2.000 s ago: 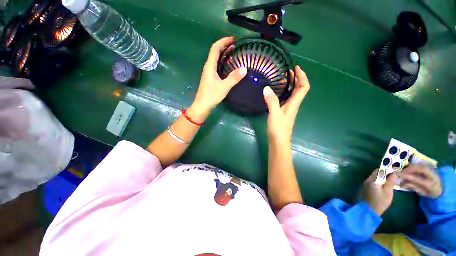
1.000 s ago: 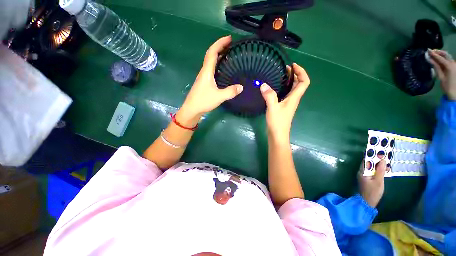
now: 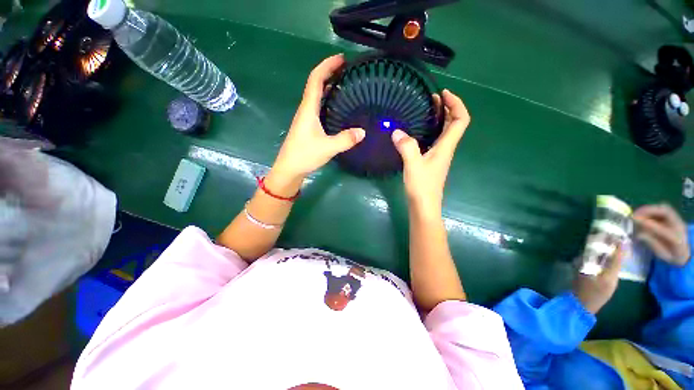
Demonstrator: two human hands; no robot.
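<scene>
A black round fan (image 3: 380,91) with radial ribs lies in front of me, its smooth disc side facing up. A small blue-white light glows on the disc. My left hand (image 3: 323,126) holds the fan's left rim, thumb on the disc. My right hand (image 3: 432,145) holds its right rim, thumb tip just below the light. The fan's black clip stand (image 3: 392,30) extends beyond the head, with a small orange round cap at the joint. The fingers under the rim are partly hidden.
At left are a clear water bottle (image 3: 171,57), a dark round object (image 3: 187,115), a pale green block (image 3: 185,185) and several copper-black fans (image 3: 84,53). At right, a blue-sleeved person holds a sticker sheet (image 3: 607,236); another fan (image 3: 656,118) stands on the green bench (image 3: 517,175).
The copper shine behind the ribs has gone dark since the earliest frame. My hands and fan have shifted slightly left. The neighbour's hand left the right-hand fan, which moved right, and returned to the sheet.
</scene>
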